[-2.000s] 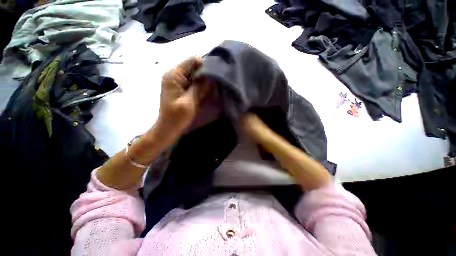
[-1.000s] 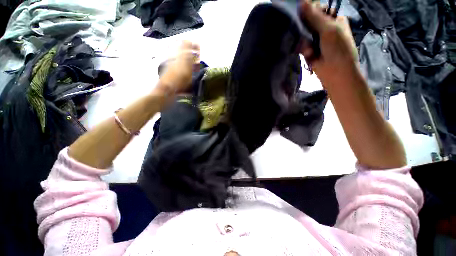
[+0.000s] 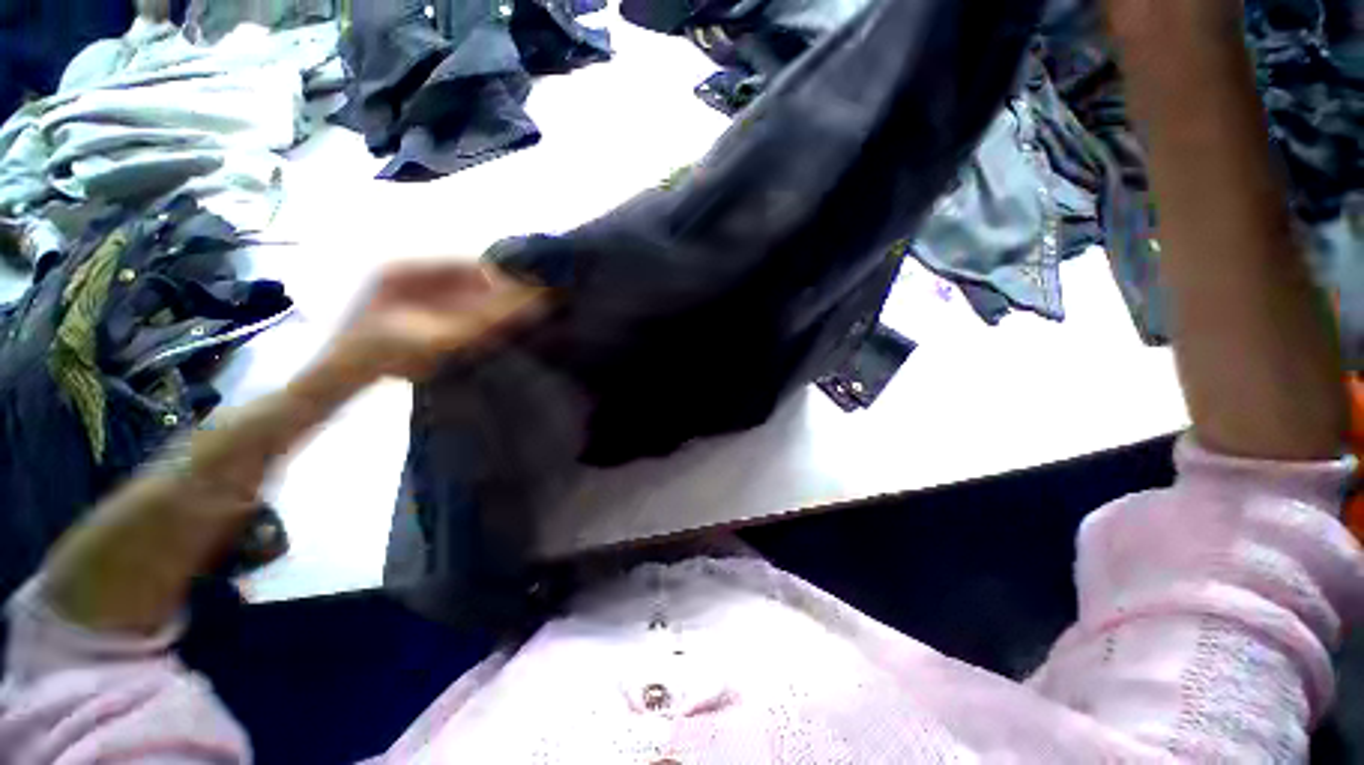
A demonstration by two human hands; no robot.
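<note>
A dark denim garment (image 3: 703, 299) is stretched diagonally above the white table, from lower left up to the top edge of the view. Its near-left end hangs over the table's front edge. My left hand (image 3: 449, 307) is blurred at the garment's left part; its grip cannot be made out. My right forearm is raised at the upper right, and my right hand is cut off by the top edge. A cuff (image 3: 868, 366) with small gold buttons lies on the table, partly behind the garment.
The white table (image 3: 987, 419) has a front edge slanting up to the right. Pale grey-green garments (image 3: 165, 127) lie at the far left, with a dark garment with a yellow-green motif (image 3: 83, 351) nearer. Dark garments (image 3: 449, 82) lie at the back, others at right.
The garment went from bunched to lifted and stretched toward the upper right. My right hand rose out of view; my left hand moved left and down. The view has shifted slightly.
</note>
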